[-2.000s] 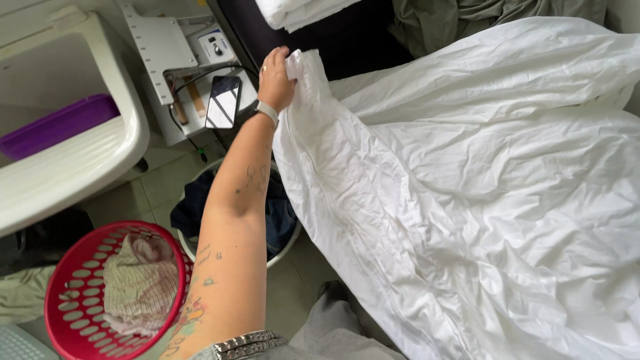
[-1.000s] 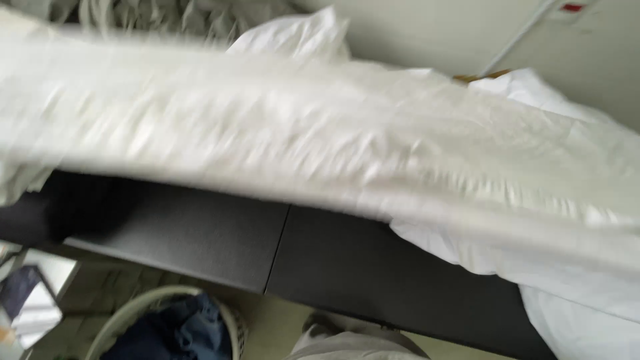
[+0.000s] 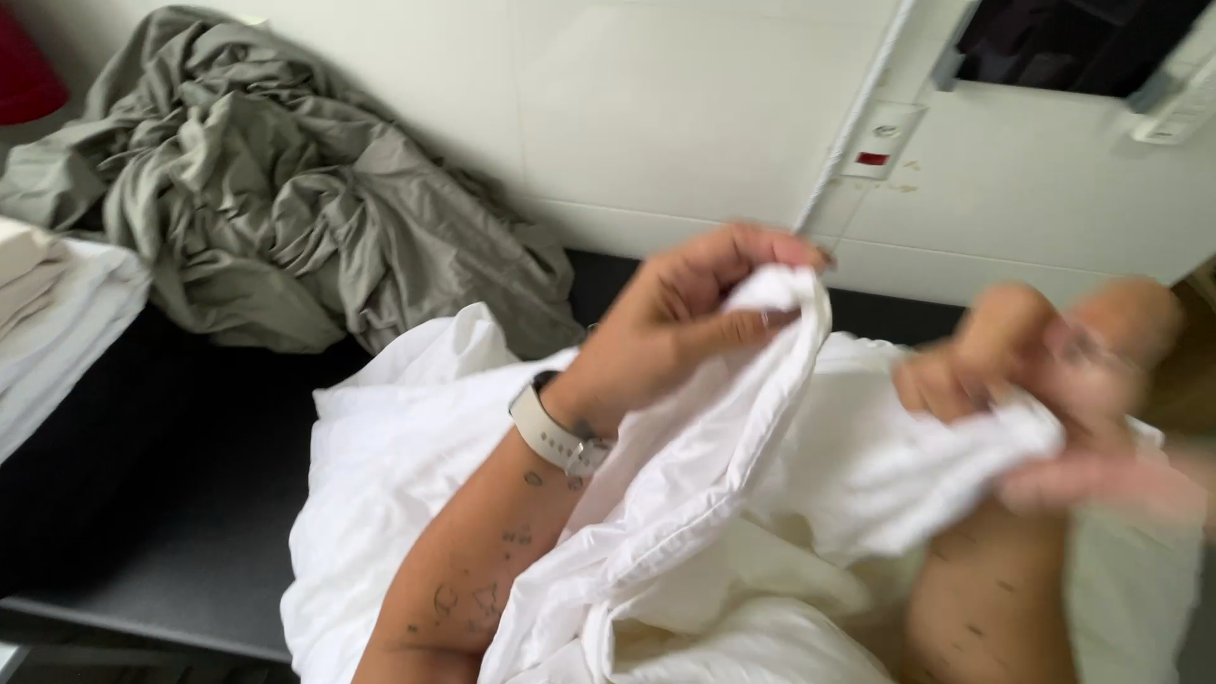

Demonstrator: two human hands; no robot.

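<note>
A white sheet (image 3: 684, 513) with a stitched edge, perhaps a duvet cover, hangs in folds in front of me. My left hand (image 3: 703, 313), with a watch on its wrist, pinches that edge between thumb and fingers. To the right, my right hand (image 3: 1026, 361) is motion-blurred and grips another gathered part of the white cloth. A blurred, skin-coloured shape reaches in from the right edge beside it; whose it is I cannot tell. Between the hands the cloth sags, with an off-white layer inside. More white cloth spreads over the black table below.
A black table (image 3: 133, 551) runs under the cloth to the wall. Crumpled grey-green fabric (image 3: 285, 190) lies at its back left, near folded white linen (image 3: 76, 323) at the left edge. A wall fitting with a red part (image 3: 872, 160) and a cord are behind the hands.
The white cloth, a broad blurred band across the view one second ago, is now bunched between my hands. Both hands are now in view. The view has shifted towards the wall.
</note>
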